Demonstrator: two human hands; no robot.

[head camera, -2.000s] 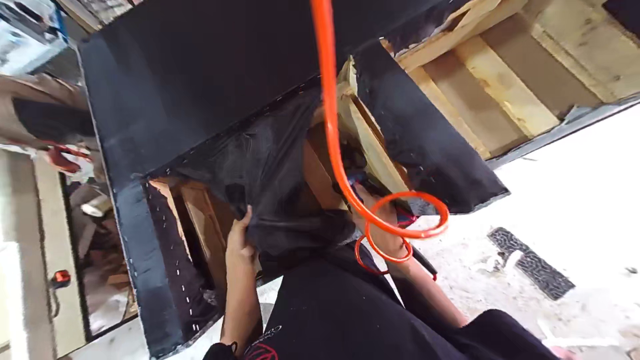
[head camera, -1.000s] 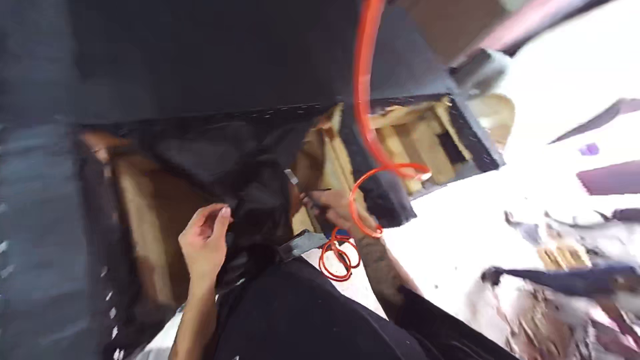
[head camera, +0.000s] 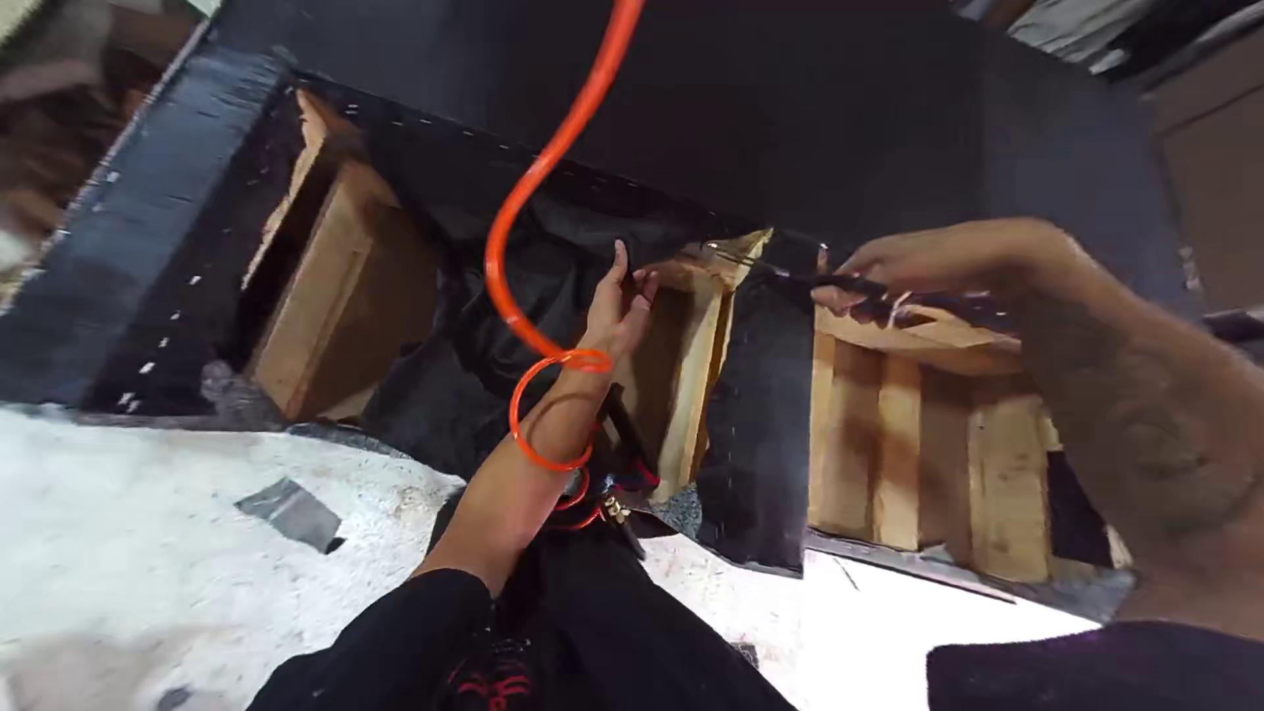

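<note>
A wooden furniture frame (head camera: 336,286) covered in stapled black fabric (head camera: 632,109) fills the middle. My left hand (head camera: 624,311) is raised at the middle opening, thumb and fingers apart, beside loose black cloth (head camera: 494,336); whether it touches the frame edge is unclear. My right hand (head camera: 889,276), to the right, is closed around a slim dark-handled tool with a metal shaft (head camera: 750,259), its tip at the torn wood and cloth at the top of the opening. A dark air tool (head camera: 627,434) with a brass fitting lies low in that opening, partly hidden by my left arm.
An orange coiled air hose (head camera: 499,257) hangs down across the view and loops over my left forearm. Another opening (head camera: 918,444) with wooden slats lies at the right. A grey scrap (head camera: 291,513) is on the pale floor at the lower left. Staples line the fabric edges.
My right hand, low by the hose loops two seconds ago, is now up at the frame's upper edge with the tool. My left hand has moved up to the middle opening. The view has shifted.
</note>
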